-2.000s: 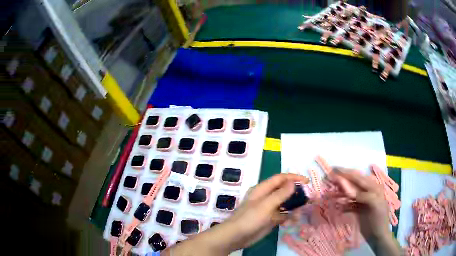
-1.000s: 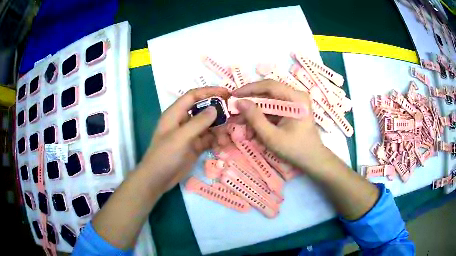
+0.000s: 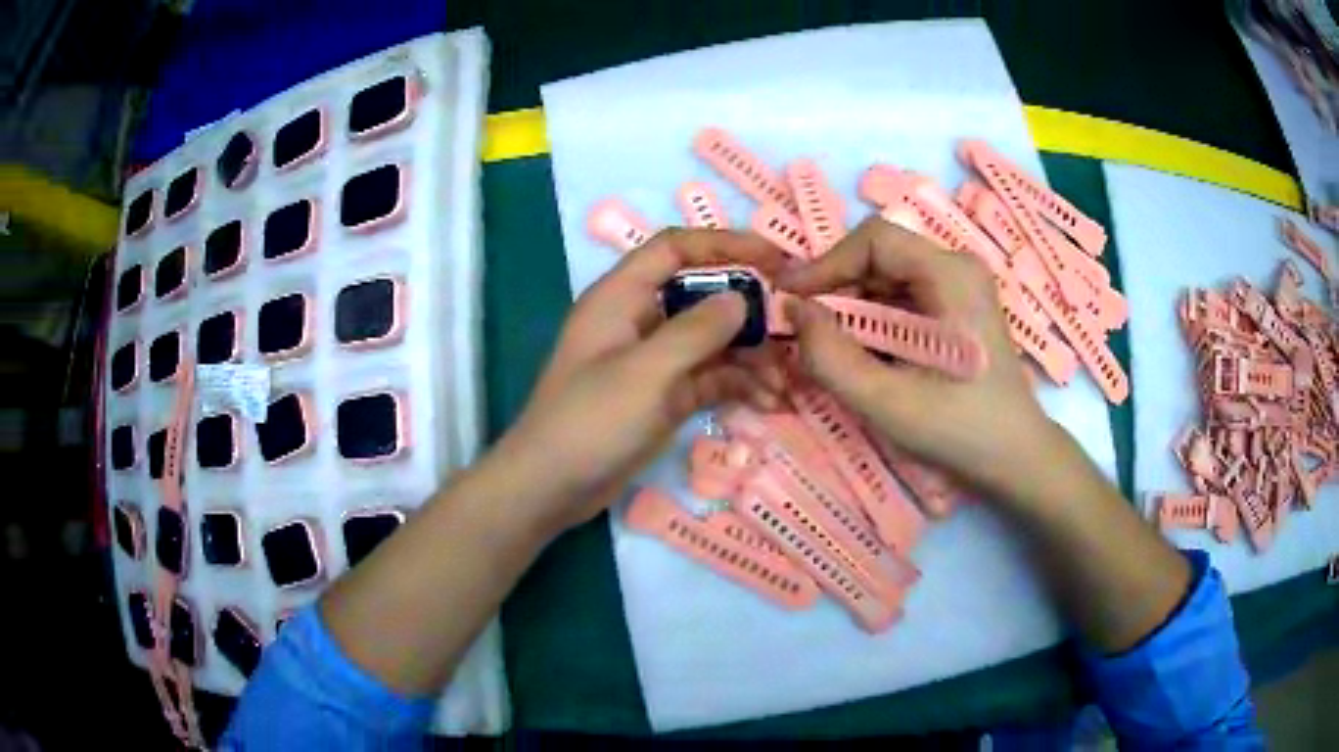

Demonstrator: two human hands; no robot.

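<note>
My left hand (image 3: 632,353) holds a watch body (image 3: 715,307), its black screen facing up with the thumb on it. My right hand (image 3: 911,345) pinches a long pink strap piece (image 3: 899,334) near its end, at the right edge of the watch body. The strap end and the watch edge meet between my fingertips; whether they are joined is hidden. Loose long strap pieces (image 3: 822,514) lie on the white foam sheet (image 3: 778,669) below my hands, and more (image 3: 1046,272) lie to the right.
A foam tray (image 3: 467,221) of watch bodies in rows is on the left, with a few pink straps (image 3: 173,441) near its left edge. A pile of short strap pieces (image 3: 1266,397) lies on the right sheet (image 3: 1153,221). A blue mat (image 3: 294,44) is at upper left.
The view has turned down toward the centre sheet. Both hands came together, and the strap's end now meets the watch body's edge. In the last second the hands have barely moved relative to each other.
</note>
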